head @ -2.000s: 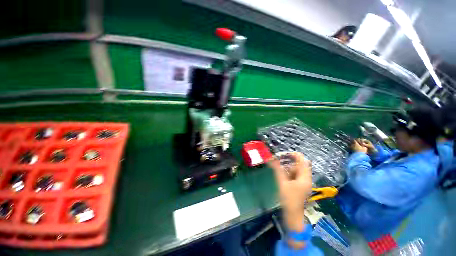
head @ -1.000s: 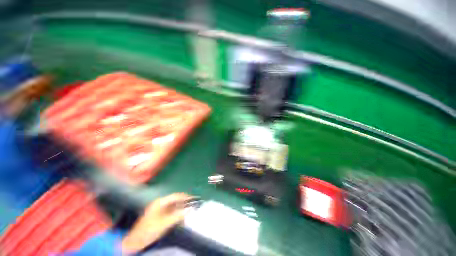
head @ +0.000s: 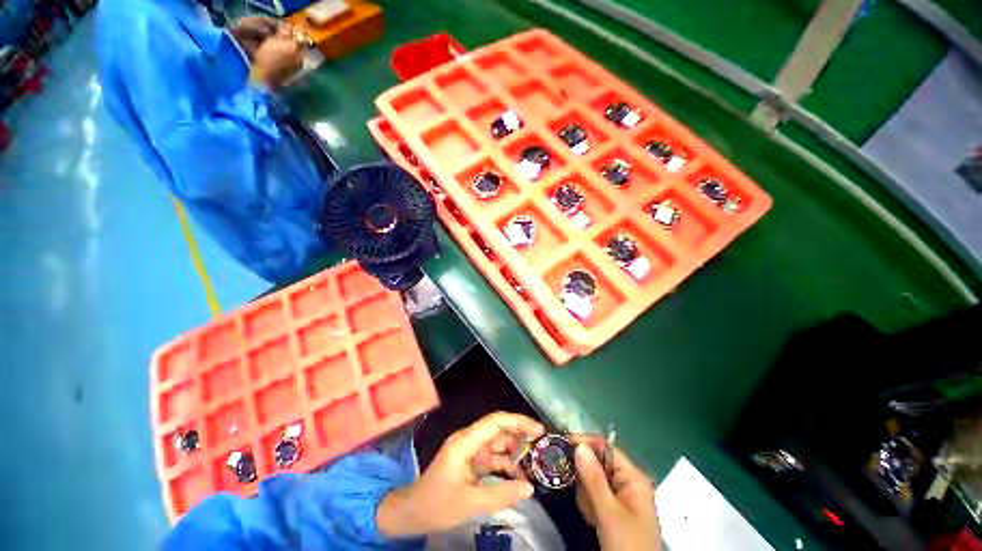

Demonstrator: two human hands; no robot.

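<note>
A round watch module (head: 553, 461) with a dark face and metallic rim is held at the bench's front edge, between the fingers of both hands. My left hand (head: 468, 474) grips its left side with thumb and fingers. My right hand (head: 617, 490) pinches its right side; a thin silver tip, possibly tweezers (head: 612, 434), shows at these fingers. A salmon foam tray (head: 689, 282) on the bench holds several modules with white tabs. A second foam tray (head: 404, 355) at lower left holds three modules in its near pockets.
A dark blue fan (head: 378, 215) stands between the trays. The black test fixture (head: 818, 398) is at right, beside a white paper sheet (head: 700, 517). A red bin (head: 426, 54) and an orange box (head: 350, 30) lie at the back. A person in blue (head: 205, 129) works at upper left.
The view has swung left, bringing both trays and the fan into view. My left hand, which was near the paper, now holds a module, and my right hand has come in beside it.
</note>
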